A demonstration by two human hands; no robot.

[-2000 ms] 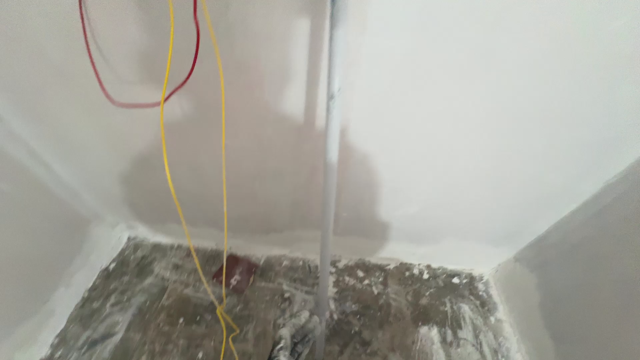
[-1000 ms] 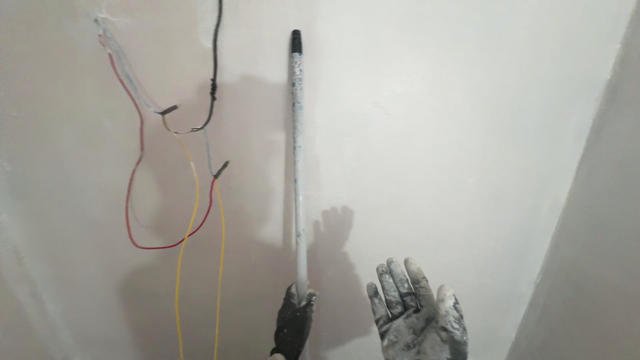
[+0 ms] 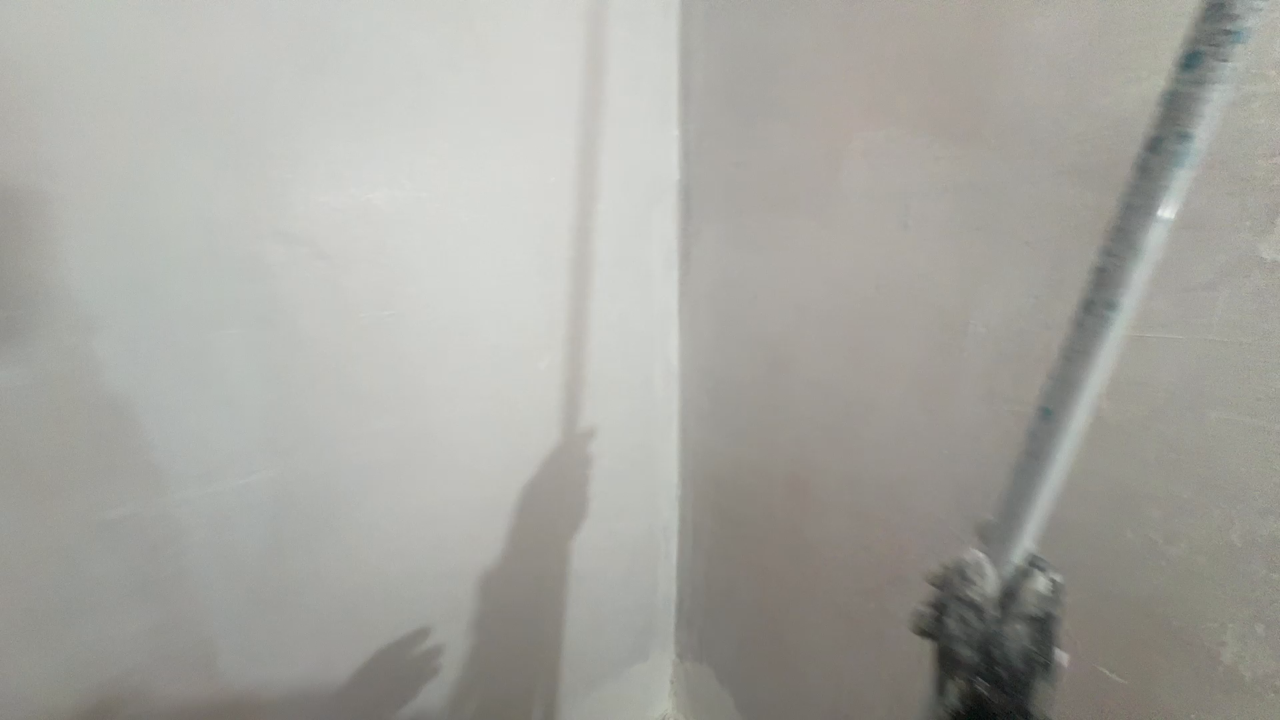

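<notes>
My right hand (image 3: pixel 990 635), in a dark glove caked with pale plaster or paint, is closed around a pale, paint-spattered pole (image 3: pixel 1100 290) at the lower right. From the hand the pole slants up and to the right, and its upper end is cut off by the frame. Blur hides the finer detail of the fingers. My left hand is out of view. A shadow of a hand on a pole (image 3: pixel 575 480) falls on the lighter wall, and left of it is the shadow of an open hand (image 3: pixel 400 665).
Two smooth plastered walls meet at an upright inside corner (image 3: pixel 679 350). The left wall (image 3: pixel 350 300) is brightly lit, while the right wall (image 3: pixel 850 300) is darker and patchy. A small paler patch (image 3: pixel 705 690) lies low at the corner.
The view has swung right, away from the hanging wires. One second ago my left hand held the pole and my right hand was open; now the right hand grips it.
</notes>
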